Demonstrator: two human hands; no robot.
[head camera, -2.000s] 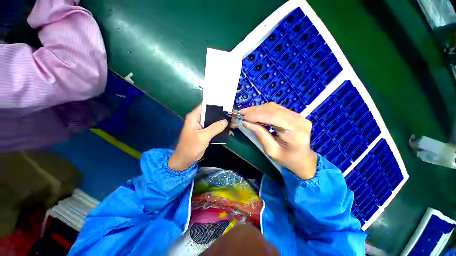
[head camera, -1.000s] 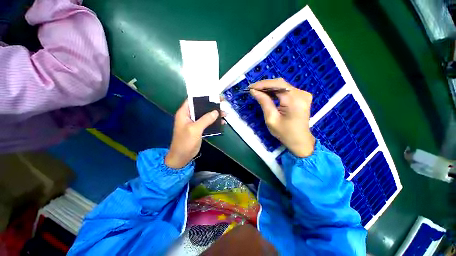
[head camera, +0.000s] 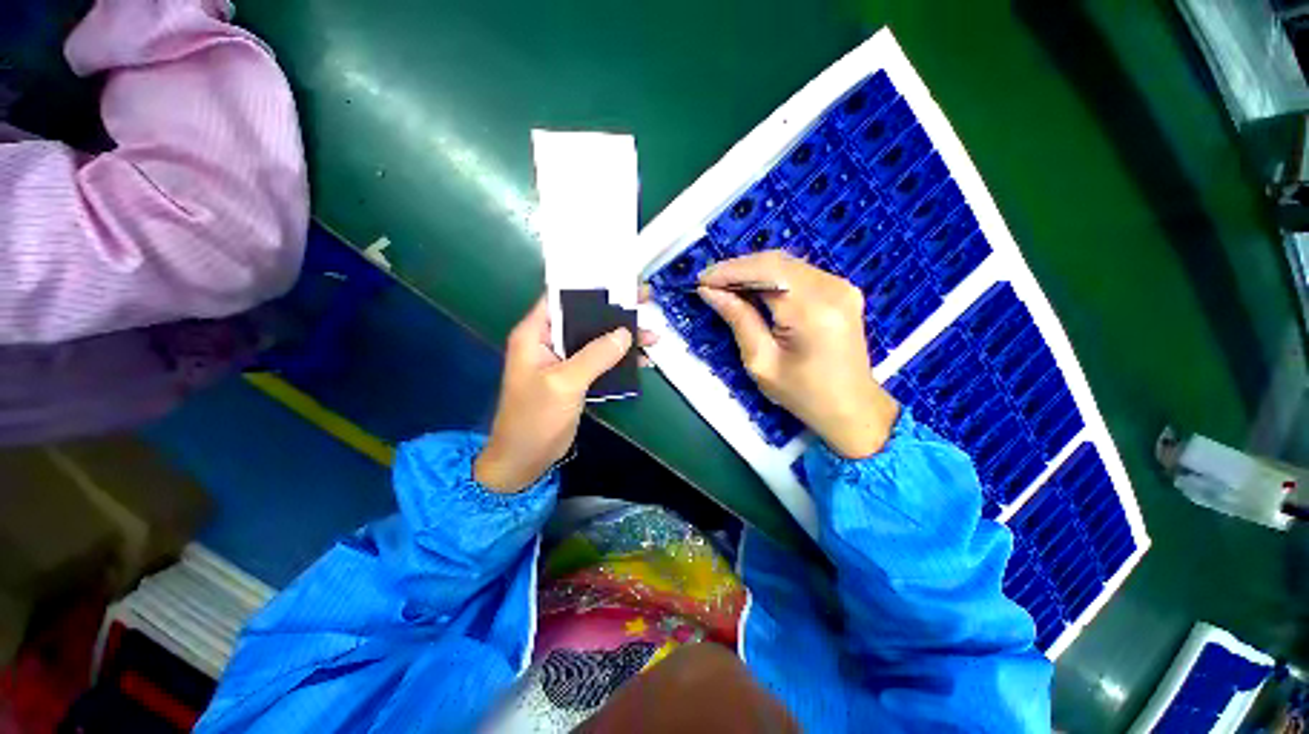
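Observation:
My left hand (head camera: 543, 384) holds the adhesive sheet (head camera: 589, 215) upright beside the tray, thumb on its black part; the far part is bare white. The black part has a stepped upper edge. My right hand (head camera: 807, 344) pinches thin dark tweezers (head camera: 758, 287), their tips low over the near left corner of the component tray (head camera: 940, 318). Whether the tips hold a piece is too small to tell. The tray has a white border, white bars and three blue blocks with rows of small dark-centred components (head camera: 818, 184). My right hand hides part of the first block.
A second blue and white tray (head camera: 1209, 685) shows at the lower right edge. A white fitting (head camera: 1232, 478) sits at the right on the green bench (head camera: 431, 158). A person's pink striped sleeve (head camera: 201, 187) is at the left. Grey-white equipment stands at the upper right.
My right hand has moved with the tweezers from the adhesive sheet to the tray's left corner, then slightly nearer. The sheet moved left with my left hand, away from the tray.

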